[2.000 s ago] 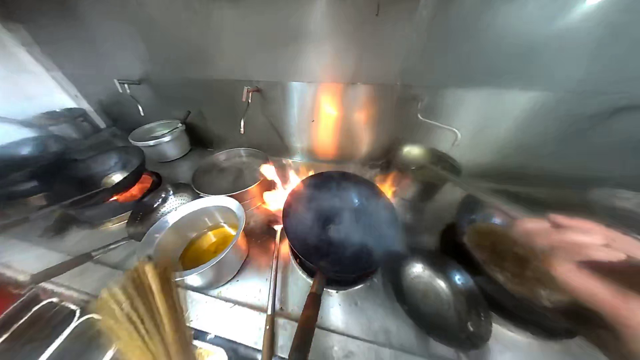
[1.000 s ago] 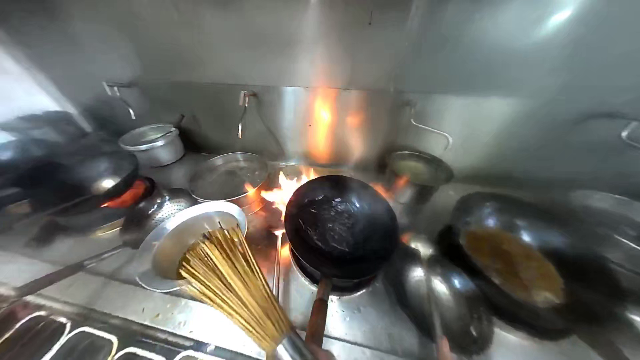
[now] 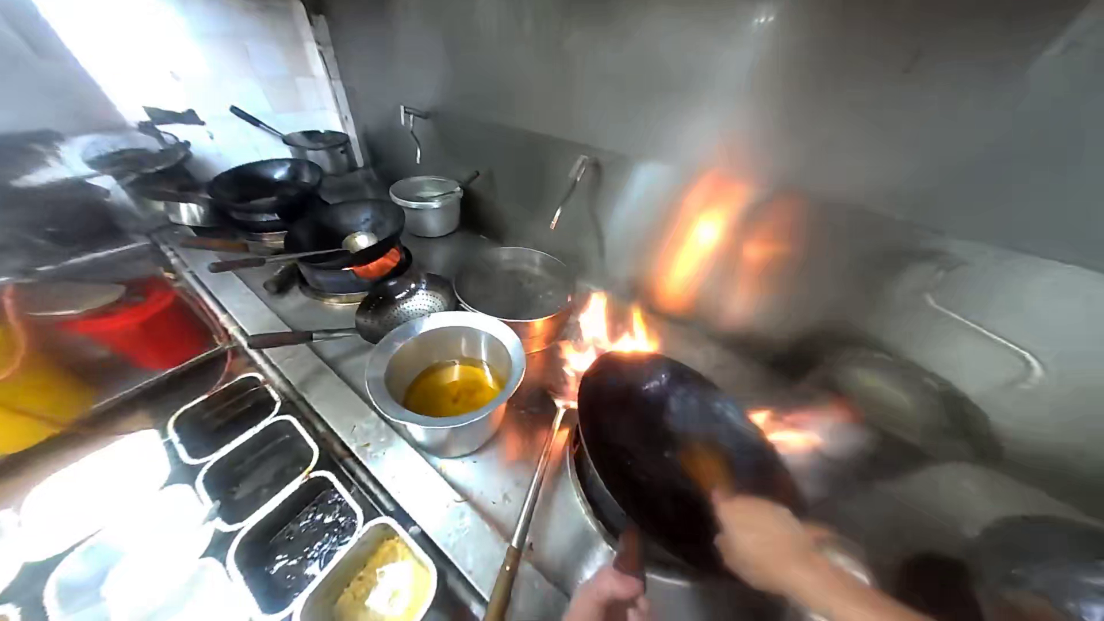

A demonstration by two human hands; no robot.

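Observation:
My left hand (image 3: 608, 593) is closed on the wooden handle of a dark wok (image 3: 651, 431), which is tilted over the burner with flames (image 3: 604, 332) behind it. My right hand (image 3: 763, 539) reaches over the wok's near right side, closed on a blurred brown thing, perhaps the bamboo brush, whose end is inside the wok. A long-handled ladle (image 3: 536, 483) lies left of the wok. Beyond it stands a metal pot (image 3: 498, 431) of yellow oil, with a perforated strainer (image 3: 405, 306) beside it.
Several woks (image 3: 345, 228) and a lidded pot (image 3: 431, 216) stand at the back left. A round pan (image 3: 513, 285) is near the flames. Containers, one with chopped yellow food (image 3: 388, 578), line the front left. A red bucket (image 3: 151, 323) stands farther left. Blurred pans lie at right.
The wok has gone from lying flat to tilted. The bamboo brush, above the oil pot one second ago, is no longer there. The view has swung left.

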